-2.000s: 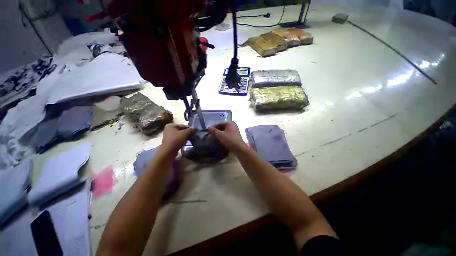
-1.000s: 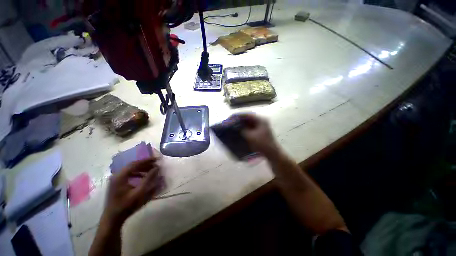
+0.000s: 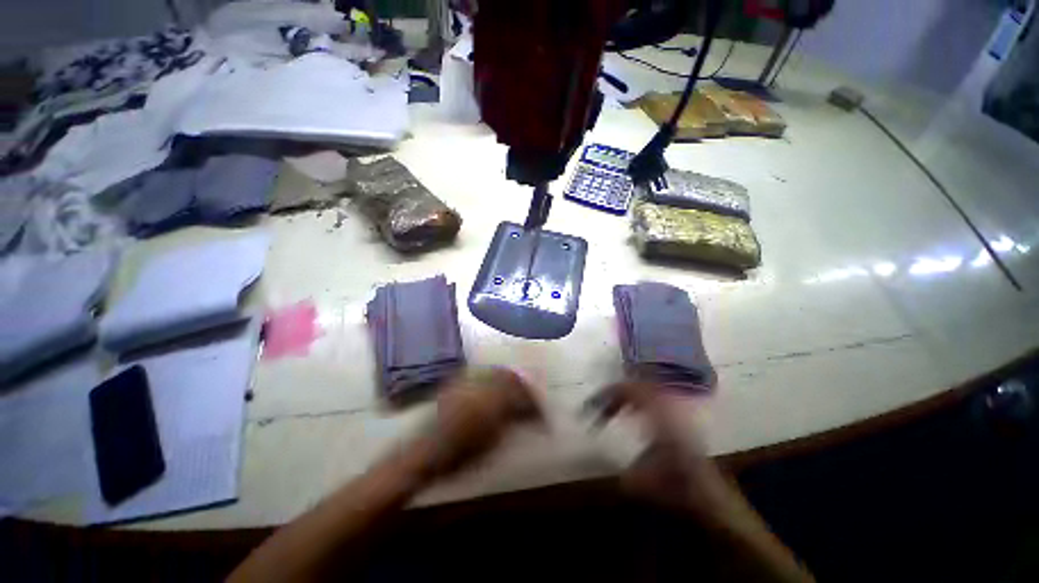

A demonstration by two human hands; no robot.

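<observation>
Two bundles of grey fabric pieces lie on the table: a left bundle (image 3: 418, 333) and a right bundle (image 3: 664, 334). Between and behind them stands the cutting machine, with its red motor head (image 3: 538, 85) above a thin upright and a grey base plate (image 3: 529, 279); no fabric lies on the plate. My left hand (image 3: 490, 418) is blurred, just in front of the left bundle. My right hand (image 3: 649, 433) is blurred, in front of the right bundle. Blur hides whether either hand holds anything.
A brown-wrapped weight (image 3: 401, 203), a gold weight (image 3: 696, 236) and a calculator (image 3: 600, 179) lie around the machine. At left are a black phone (image 3: 127, 434) on sheets, a pink patch (image 3: 291, 329) and white fabric (image 3: 294, 100). The table's dark edge (image 3: 798, 445) curves in front.
The view has turned left. Both hands have drawn back towards the table's front edge, away from the bundles. The dark bundle that was in my right hand has left it; the right bundle lies on the table.
</observation>
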